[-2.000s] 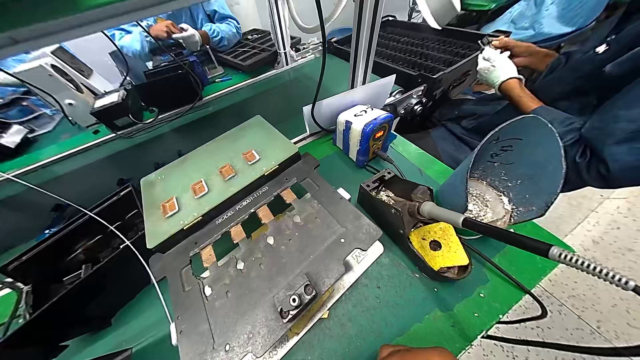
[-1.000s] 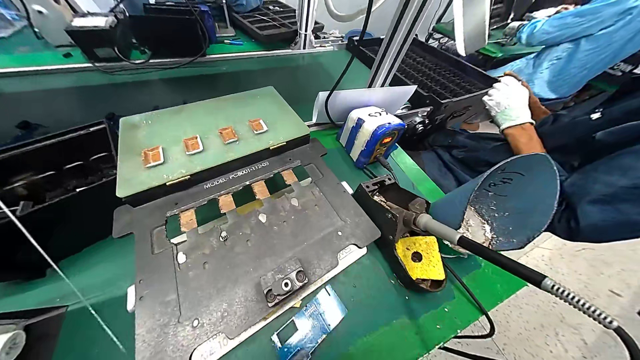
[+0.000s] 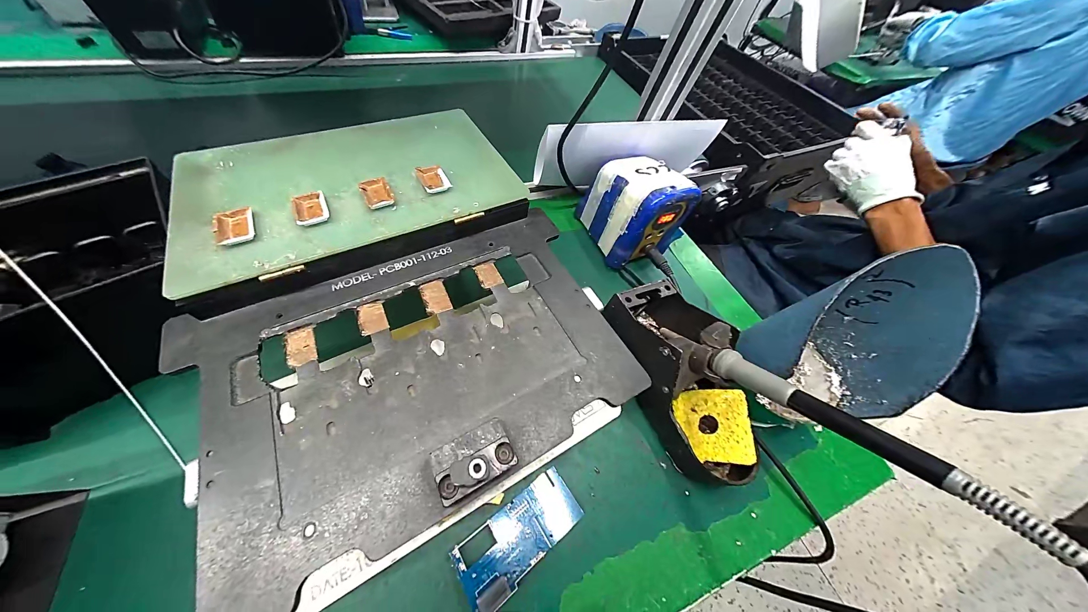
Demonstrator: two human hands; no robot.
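Neither of my hands shows now. A grey fixture plate (image 3: 382, 442) with a hinged green lid (image 3: 340, 200) lies unfolded on the bench. Four small brown-topped pads (image 3: 310, 207) sit in a row on the lid, and brown pads also line the plate's cutouts. A metal clamp block (image 3: 473, 463) is fixed near the plate's front edge. Just beyond that edge lies a blue circuit board (image 3: 514, 540), tilted on the green mat. The soldering iron (image 3: 833, 433) rests in its black stand (image 3: 650, 348), beside a yellow sponge (image 3: 712, 425).
A blue soldering station (image 3: 637, 208) with a lit display stands behind the stand. A blue cone-like container (image 3: 892, 331) holding debris is at the right. Beyond it a co-worker's gloved hand (image 3: 875, 166) is at a black tray (image 3: 748, 102). A black bin (image 3: 76, 255) is at the left.
A fingertip-like part of a hand at the bottom edge two seconds ago is gone from view. The blue circuit board now lies before the plate. The view has shifted.
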